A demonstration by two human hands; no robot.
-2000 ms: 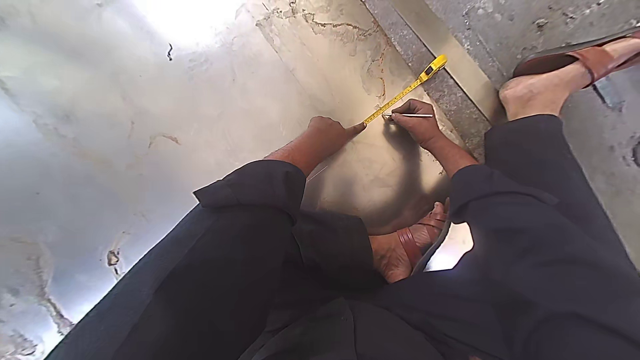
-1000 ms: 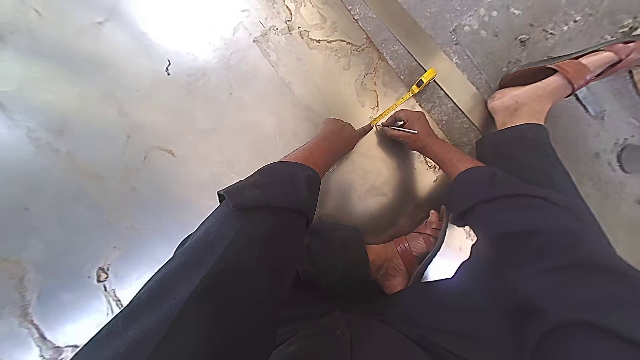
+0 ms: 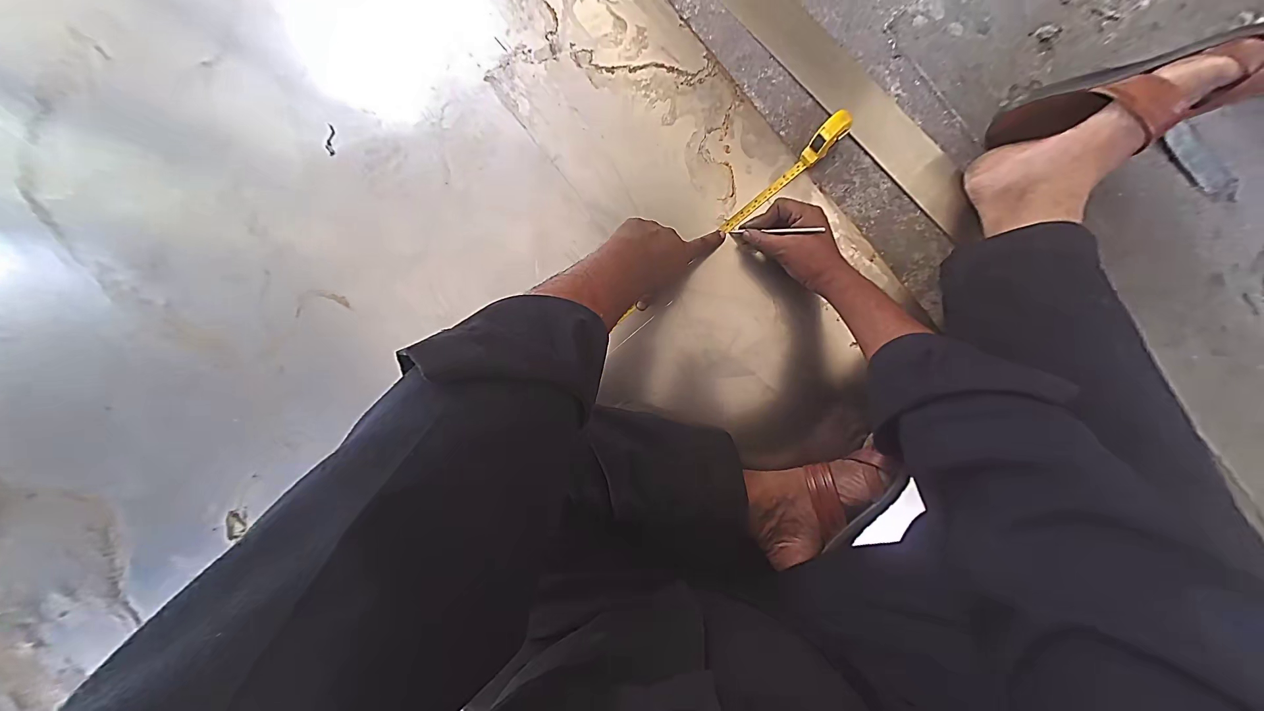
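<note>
A yellow tape measure lies at the sheet's right edge, its blade drawn out down and left over a shiny, stained metal sheet. My left hand presses a fingertip on the blade near the middle of the view; a bit of yellow shows below that hand too. My right hand pinches a thin, pale pen-like marking tool, its tip beside the blade close to my left fingertip. Whether the tip touches the sheet, I cannot tell.
A flat metal strip lies on the rough grey floor along the sheet's right edge. One sandalled foot is on the floor side at right; the other is at the sheet's lower part, below my hands.
The marking tool in my right hand has come close to my left fingertip at the tape blade and has changed its tilt slightly. The left fingertip stays at the blade.
</note>
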